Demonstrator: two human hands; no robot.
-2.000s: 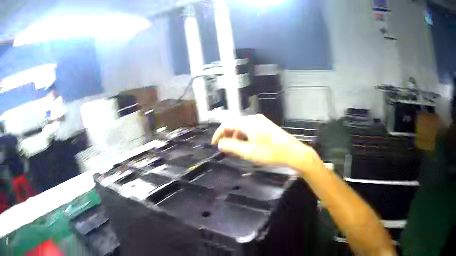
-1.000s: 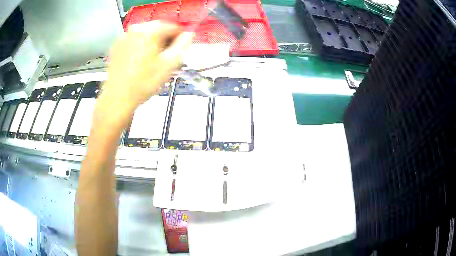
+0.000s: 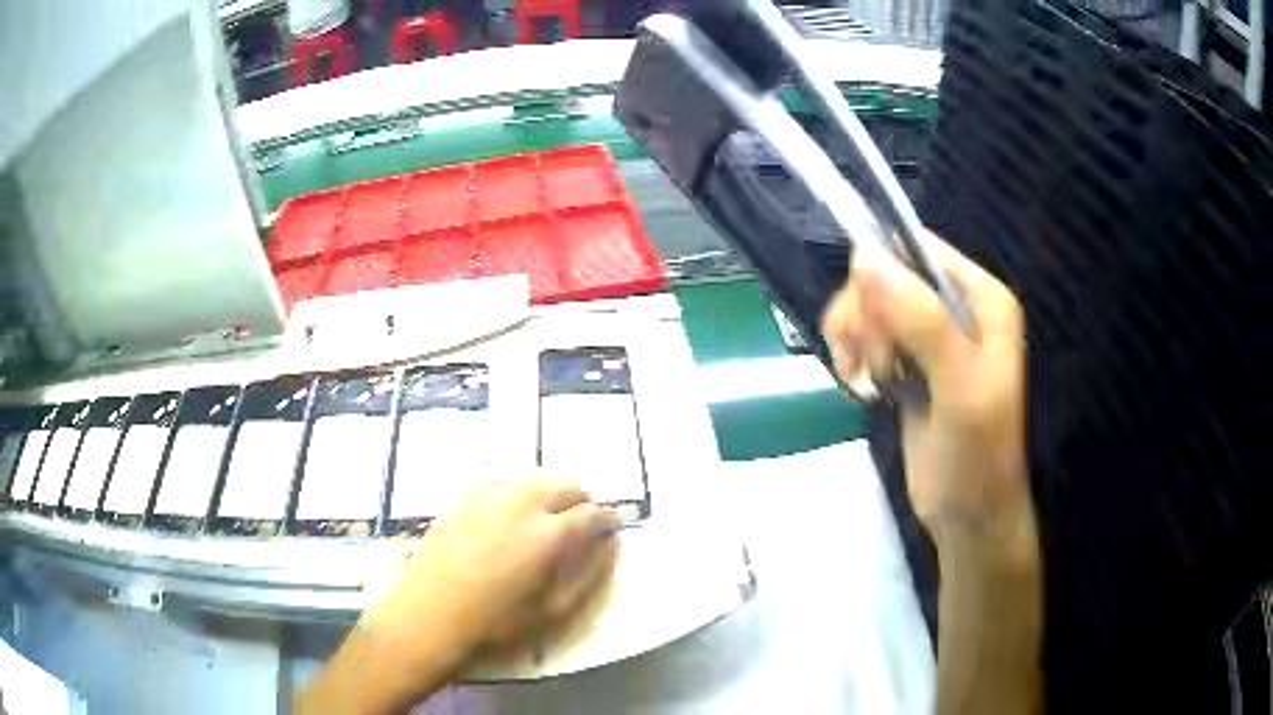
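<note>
A row of black phone middle frames (image 3: pixel 342 454) lies side by side on the white infeed plate (image 3: pixel 684 559). One more frame (image 3: pixel 589 426) lies apart, right of the row. My left hand (image 3: pixel 510 580) has its curled fingertips at this frame's lower end, gripping it there; the fingers partly hide that edge. My right hand (image 3: pixel 942 356) is raised at the right, closed on thin, long, metal-edged pieces that look like phone middle frames (image 3: pixel 873 168), tilted nearly edge-on and blurred. I cannot tell how many it holds.
A red tray (image 3: pixel 468 224) is behind the plate, beside the green conveyor (image 3: pixel 754 342). A black blister tray (image 3: pixel 761 196) is behind the raised pieces. A tall black tray stack (image 3: pixel 1117 377) stands close right of my right hand. A grey-white machine cover (image 3: pixel 133 182) is at left.
The view has shifted. My left hand has moved from above the row down to the separate frame's lower end. My right hand has come into view at right, holding the thin pieces.
</note>
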